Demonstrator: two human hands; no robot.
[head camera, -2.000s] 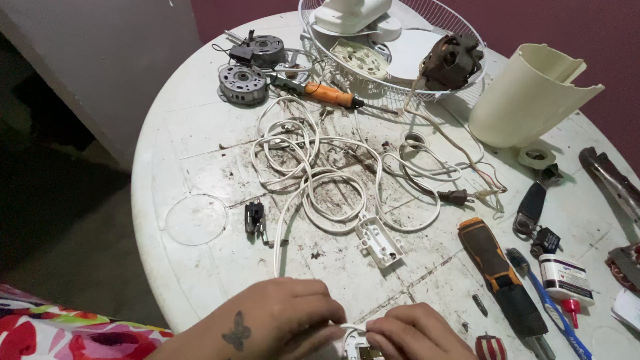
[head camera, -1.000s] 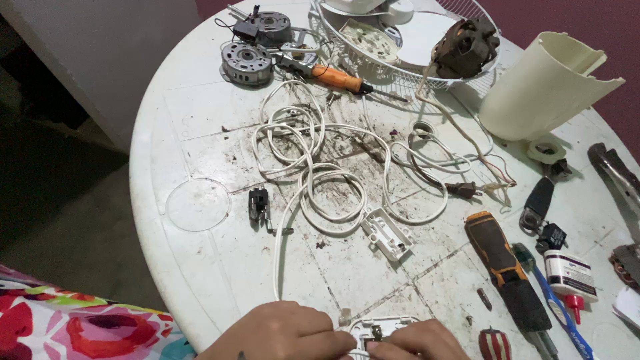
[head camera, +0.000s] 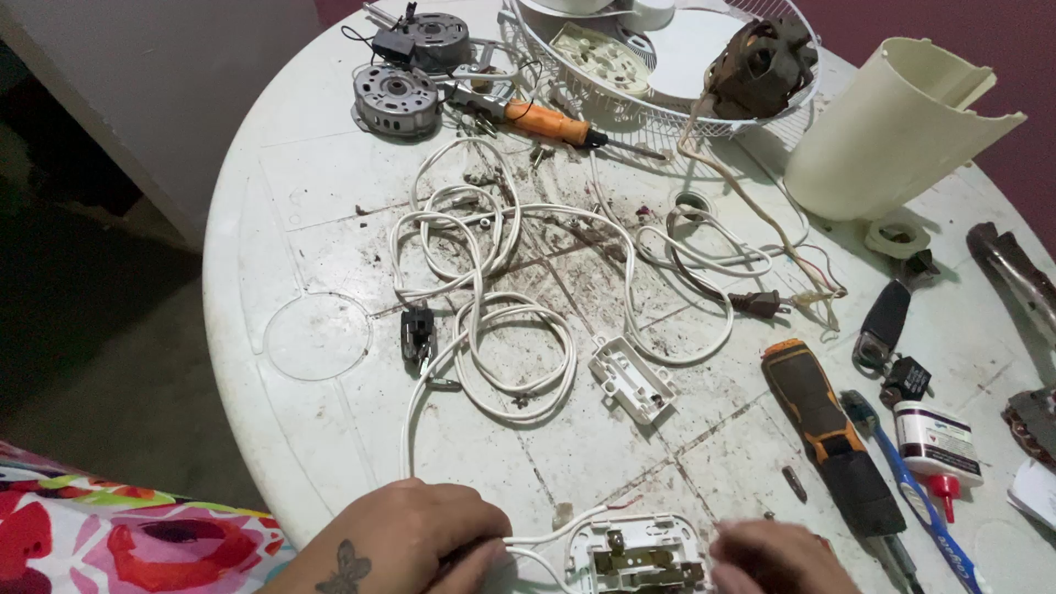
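My left hand (head camera: 412, 536) is closed on a white two-wire cord (head camera: 407, 429) at the table's near edge. From its fingers two split ends of the cord run right, one with bare reddish strands, toward an opened white plastic housing (head camera: 639, 553) with brassy metal contacts inside. Just right of that housing is my right hand (head camera: 780, 557), blurred, its fingers curled near the housing's edge; whether it holds anything cannot be told. The rest of the cord lies in loose coils up the table. A small white plastic cover (head camera: 634, 378) rests beyond the housing.
A black switch part (head camera: 418, 334) lies left of the coils. At the right are an orange-black screwdriver (head camera: 833, 437), a blue toothbrush (head camera: 916, 495) and a white bottle (head camera: 939, 441). Farther back sit motor parts (head camera: 396, 99), a soldering iron (head camera: 549, 124), a wire fan guard (head camera: 569, 99) and a cream plastic housing (head camera: 887, 132).
My right hand has moved right, off the white housing, which now shows more fully. The cord's split ends have come into view beside my left hand.
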